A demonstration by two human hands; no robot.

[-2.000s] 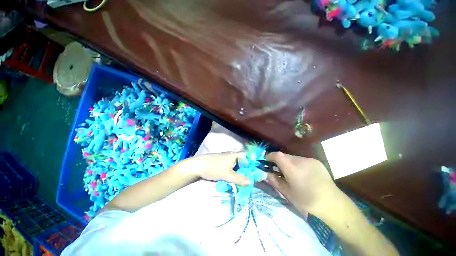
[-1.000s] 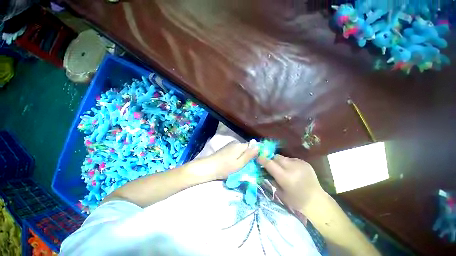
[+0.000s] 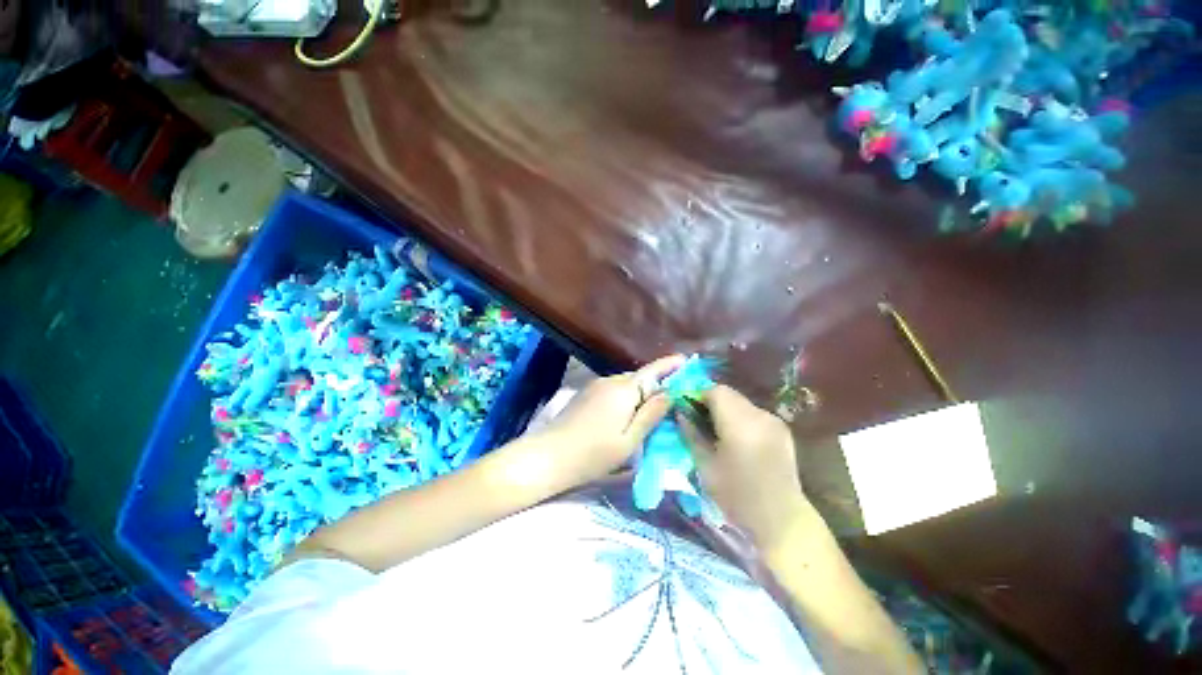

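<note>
A small bright blue plush toy point(image 3: 663, 464) is held upright over my lap, close to the table's front edge. My left hand point(image 3: 617, 414) grips its upper left side. My right hand point(image 3: 749, 455) is at its upper right side, with a dark tool point(image 3: 699, 419), perhaps thread snips, mostly hidden by the fingers. The toy's top, between the fingertips, is blurred.
A blue tub point(image 3: 156, 472) full of toys stands at the left. On the brown table point(image 3: 554, 172) are a toy heap point(image 3: 991, 125), a cream card point(image 3: 920, 468), a pencil point(image 3: 923, 353), clippings point(image 3: 795, 393) and a toy at the right edge point(image 3: 1168, 587).
My hands and the toy have shifted slightly, and the toy now hangs more upright. The dark tool, hidden one second ago, shows again at my right fingers. The camera view has moved a little.
</note>
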